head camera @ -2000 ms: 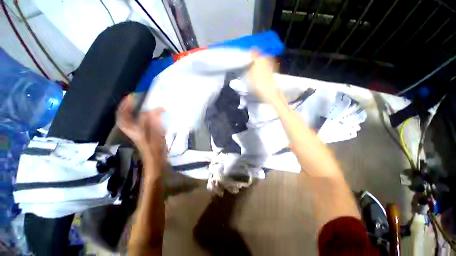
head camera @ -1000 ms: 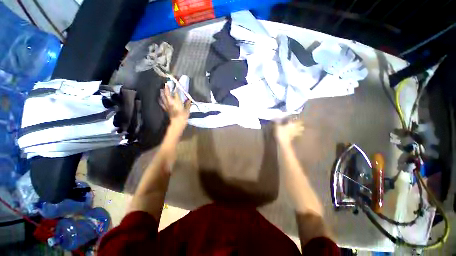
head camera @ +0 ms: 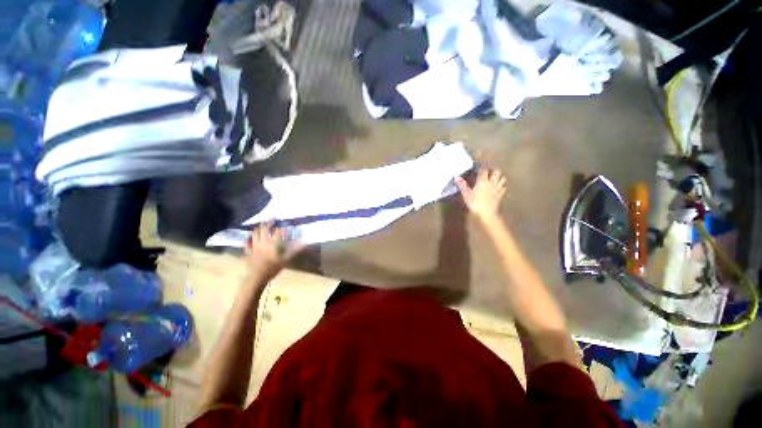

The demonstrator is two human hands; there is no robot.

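Note:
A long white garment panel (head camera: 342, 194) with a dark lengthwise band and a dark left end lies on the brown table (head camera: 535, 301) in front of me. My left hand (head camera: 267, 248) rests on its lower left part, fingers spread. My right hand (head camera: 483, 192) is at its right end, with the thumb and fingertips at the edge; whether they pinch the cloth is hard to tell. The steam iron (head camera: 597, 226), with an orange-brown handle, rests at the right, touched by neither hand.
A loose pile of white and dark panels (head camera: 501, 63) lies at the far side. Stacked panels (head camera: 125, 121) drape over the black padded arm (head camera: 104, 226) at left. A pale knotted cord (head camera: 288, 109) lies beside them. Hoses (head camera: 718, 313) run at right; water bottles (head camera: 146, 334) stand lower left.
The panel has come away from the far pile, nearer to me, and lies spread out. Both hands have moved with it, the left slightly leftward. The view has shifted, so the background sits higher.

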